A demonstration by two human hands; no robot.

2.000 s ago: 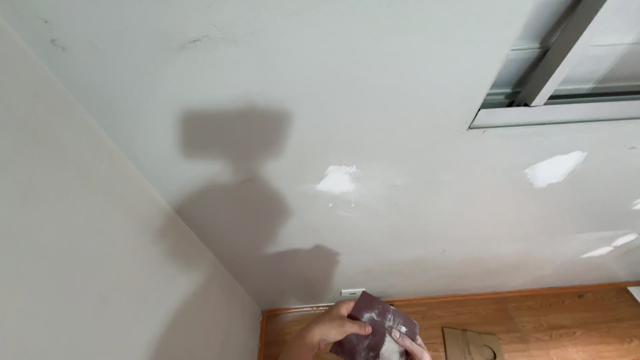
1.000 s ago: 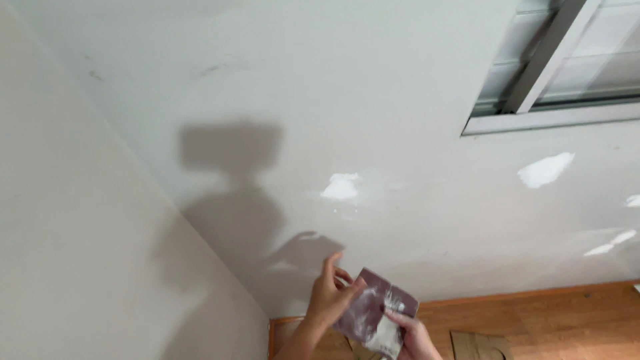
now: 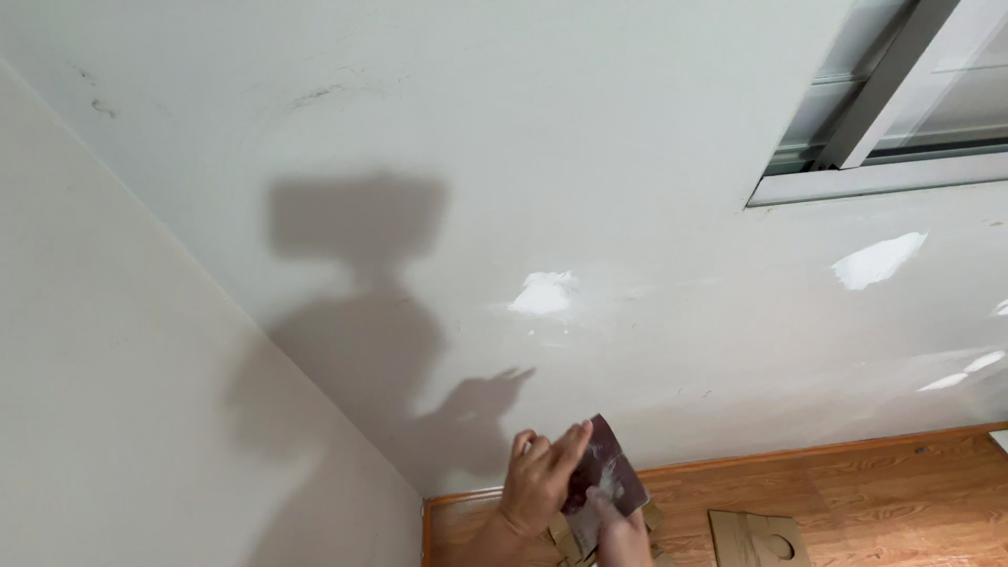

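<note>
A dark red-brown sheet of sandpaper (image 3: 622,480), smeared with white dust, is between my two hands at the bottom centre. My right hand (image 3: 618,531) grips its lower part, with the thumb lying on the dusty face. My left hand (image 3: 543,472) is at the sheet's left side, its fingertips against the upper left edge; whether it grips the sheet is unclear. Above the hands, a white filler patch (image 3: 545,293) marks the grey wall (image 3: 669,346). Another filler patch (image 3: 878,260) lies below the window, at the right.
An aluminium window frame (image 3: 874,183) is at the upper right. A side wall (image 3: 118,354) meets the grey wall at the left. Cut cardboard (image 3: 740,535) lies on the wood-look floor (image 3: 866,488), with more pieces beneath the hands. Wooden skirting (image 3: 756,457) edges the floor.
The sandpaper has turned to a steeper tilt. My left hand, with its fingers raised near the sheet's top left corner a second ago, now lies along its left edge.
</note>
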